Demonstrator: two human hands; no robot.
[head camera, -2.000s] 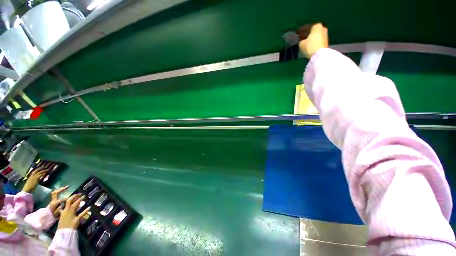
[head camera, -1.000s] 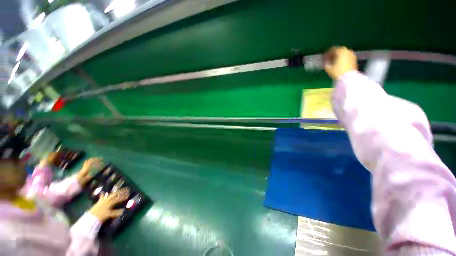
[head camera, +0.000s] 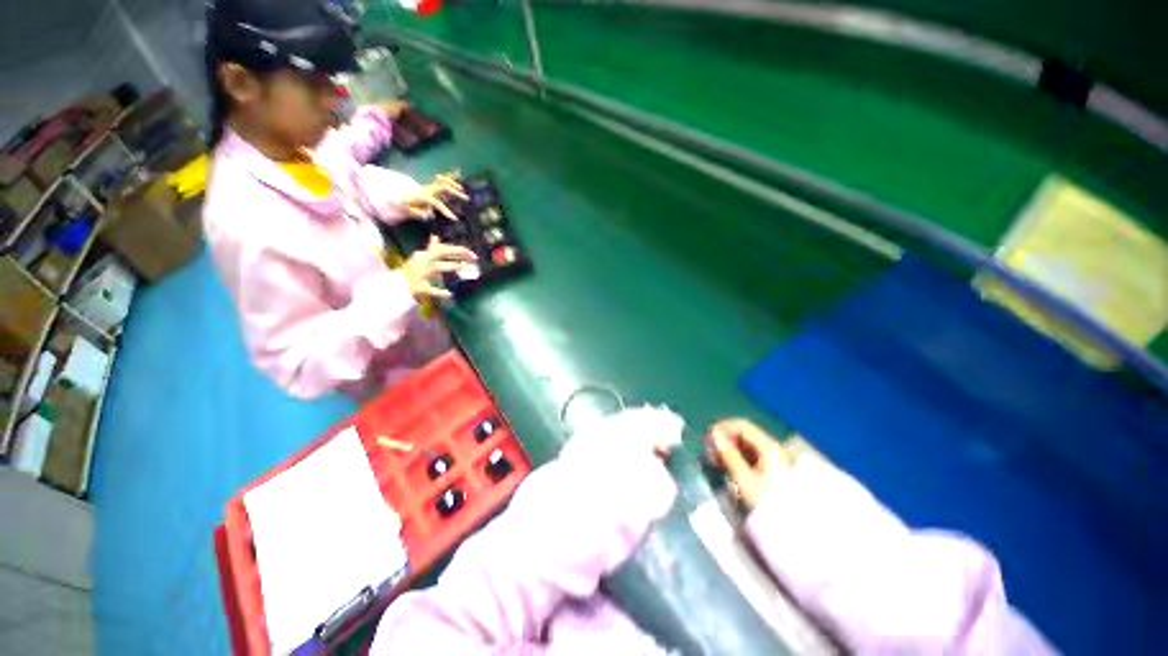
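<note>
My right hand (head camera: 749, 459) is over the bench's near edge, fingers curled. It is blurred, and I cannot tell if it holds anything. My left hand (head camera: 666, 446) is just left of it, nearly all hidden by its pink sleeve; only a bit of skin shows. A thin pale ring (head camera: 592, 388) lies on the green bench beyond the left sleeve. A red compartment tray (head camera: 436, 401) is left of my left arm, with several black pieces in its pockets. White paper (head camera: 327, 532) with a dark clip lies on the tray, and a thin pale pen (head camera: 395, 443) lies across it.
A blue mat (head camera: 922, 385) lies right of my hands, partly behind my right sleeve. A yellow sheet (head camera: 1089, 269) is at the green back panel. A person in pink (head camera: 288, 256) works at a black compartment tray (head camera: 503, 260) further along. Shelves with boxes stand far left.
My view has swung left and down, bringing the red tray and left sleeve into view. My right hand has come down from the pale rail to the bench's near edge.
</note>
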